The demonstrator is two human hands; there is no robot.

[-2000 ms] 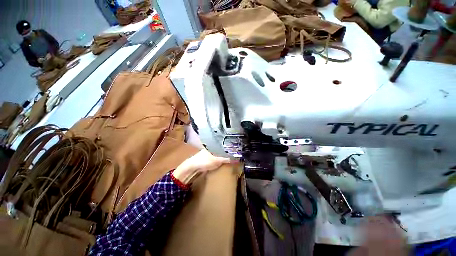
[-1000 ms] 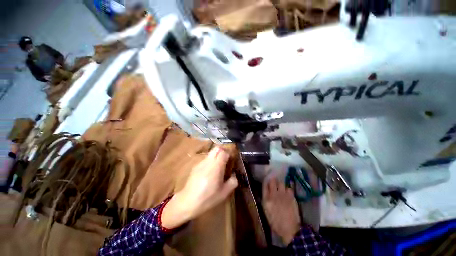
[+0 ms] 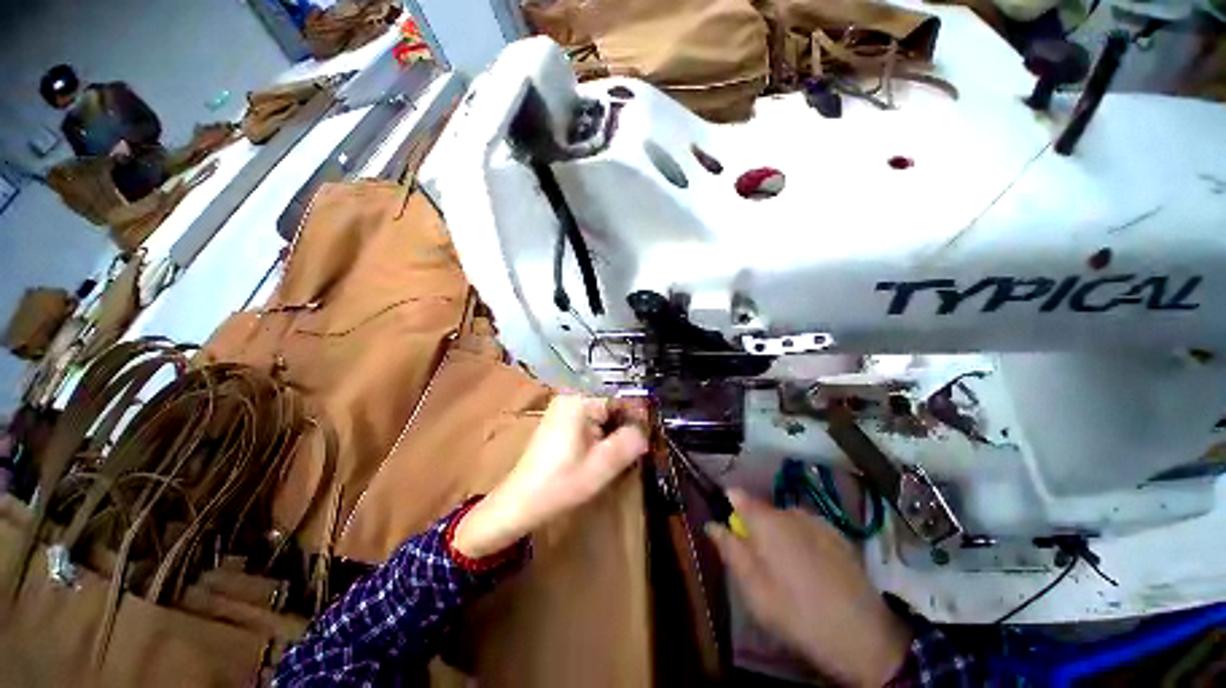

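A tan bag panel (image 3: 571,578) lies below the needle area (image 3: 625,356) of the white sewing machine (image 3: 807,255). My left hand (image 3: 571,464) pinches the panel's edge just below the presser foot. My right hand (image 3: 807,578) is right of the panel and holds a dark tool with yellow on its handle, likely the yellow-and-black pliers (image 3: 733,515). The tool's tip points up toward the edge near my left fingers; whether it touches is unclear. Teal-handled scissors (image 3: 827,497) lie beyond my right hand.
More tan bag pieces (image 3: 363,296) spread at the left. A heap of dark brown straps (image 3: 202,457) lies at the lower left. Bag piles (image 3: 672,47) stand behind the machine. A blue rim (image 3: 1129,645) shows at the lower right. A person (image 3: 108,121) is at the far upper left.
My right hand has come in from the lower right to the panel edge and picked up the yellow-handled tool. My left hand has changed from lying flat on the panel to pinching its edge.
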